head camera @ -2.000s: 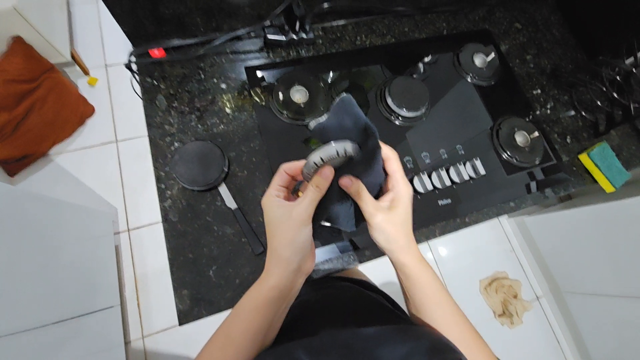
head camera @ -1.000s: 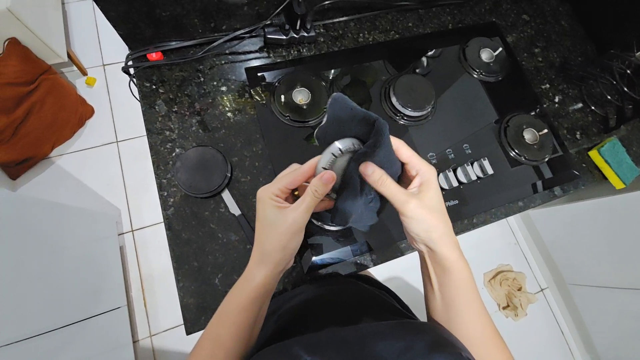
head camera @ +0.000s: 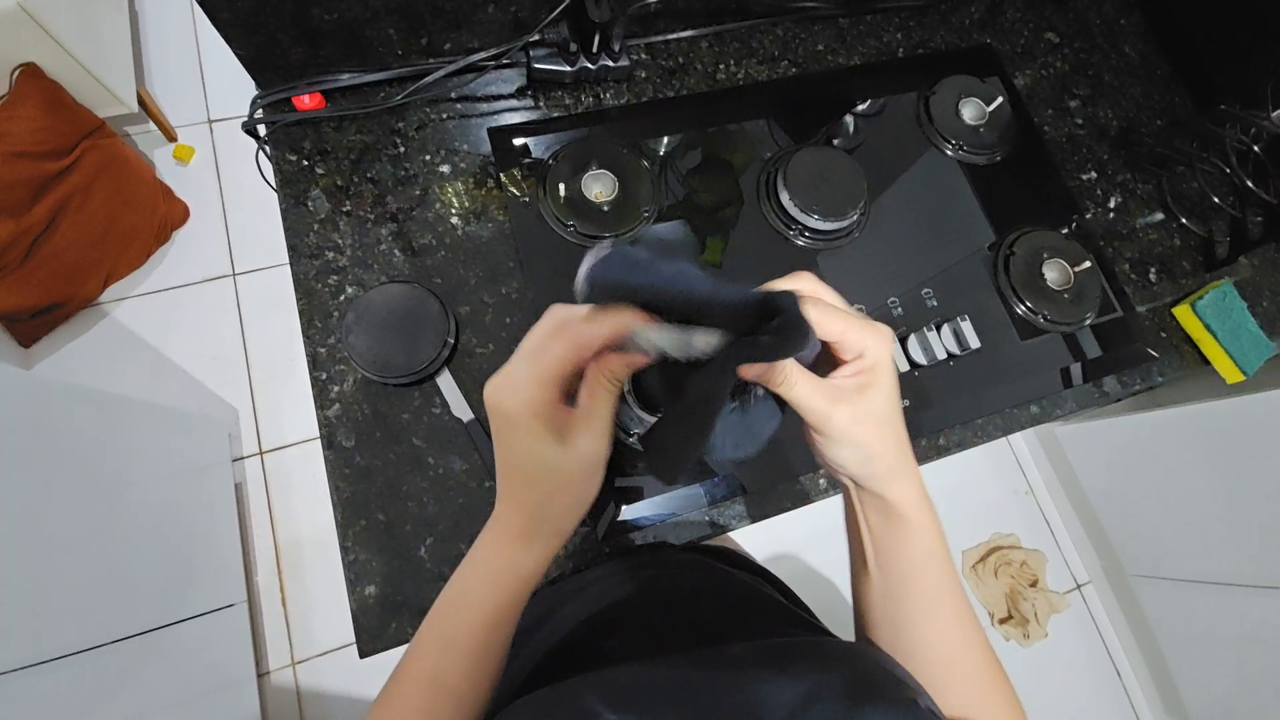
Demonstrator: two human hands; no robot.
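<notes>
My left hand [head camera: 570,400] pinches a grey metal burner ring [head camera: 680,342], blurred by motion and seen nearly edge-on. Beside it, my right hand [head camera: 840,370] grips a dark cloth [head camera: 690,295], which spreads leftward over the ring and hangs down between the hands. Both are held above the black glass gas cooktop [head camera: 900,190]. A black burner cap sits on the burner [head camera: 820,190] at the middle, while the burners at the back left [head camera: 599,188], back right [head camera: 968,117] and front right [head camera: 1050,278] are uncapped. Part of another burner shows behind the cloth.
On the granite counter at left lie a large black burner cap [head camera: 399,332] and a knife [head camera: 456,398]. Cables and a power strip [head camera: 578,66] run along the back. A sponge [head camera: 1228,330] rests at the right edge. A beige cloth [head camera: 1013,588] and an orange cushion [head camera: 75,210] are on the floor.
The ring, earlier face-up against the cloth in my left hand, is now tilted nearly edge-on. The cloth has been shifted from upright to stretching sideways, bunched in my right hand.
</notes>
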